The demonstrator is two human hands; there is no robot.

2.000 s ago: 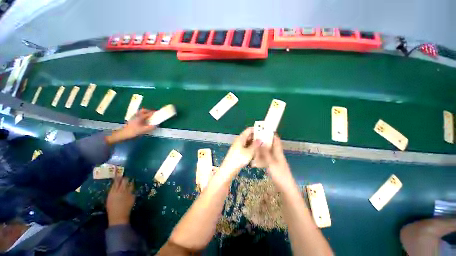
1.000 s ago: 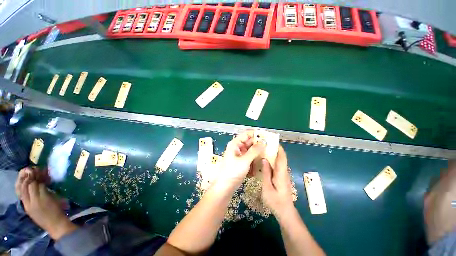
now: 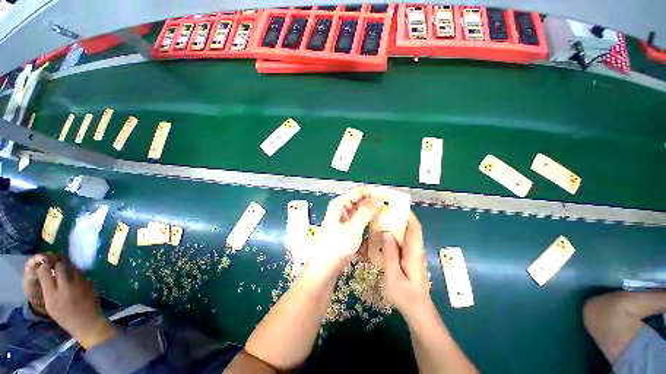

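My right hand (image 3: 405, 266) holds a pale gold phone back cover (image 3: 395, 216) over the near side of the metal rail, and another cover seems to lie under it in the same hand. My left hand (image 3: 343, 226) has its thumb and fingertips at the cover's camera area, with a dark spot beside them. Whether the left fingertips pinch a tiny part cannot be seen. A heap of tiny gold-tan rings (image 3: 369, 283) lies below my hands, partly hidden by my forearms.
Covers lie spaced on the green conveyor belt (image 3: 234, 95) beyond the metal rail (image 3: 255, 179). Other covers (image 3: 456, 277) lie on the near worktop (image 3: 511, 321). Red trays (image 3: 321, 62) stand at the far side. A person's hands (image 3: 66, 292) are at left, another's arm (image 3: 621, 314) at right.
Covers on the belt have moved left. My hands have drawn back from the belt to the near side of the rail, still on a cover. The left neighbour's hands have withdrawn toward their body.
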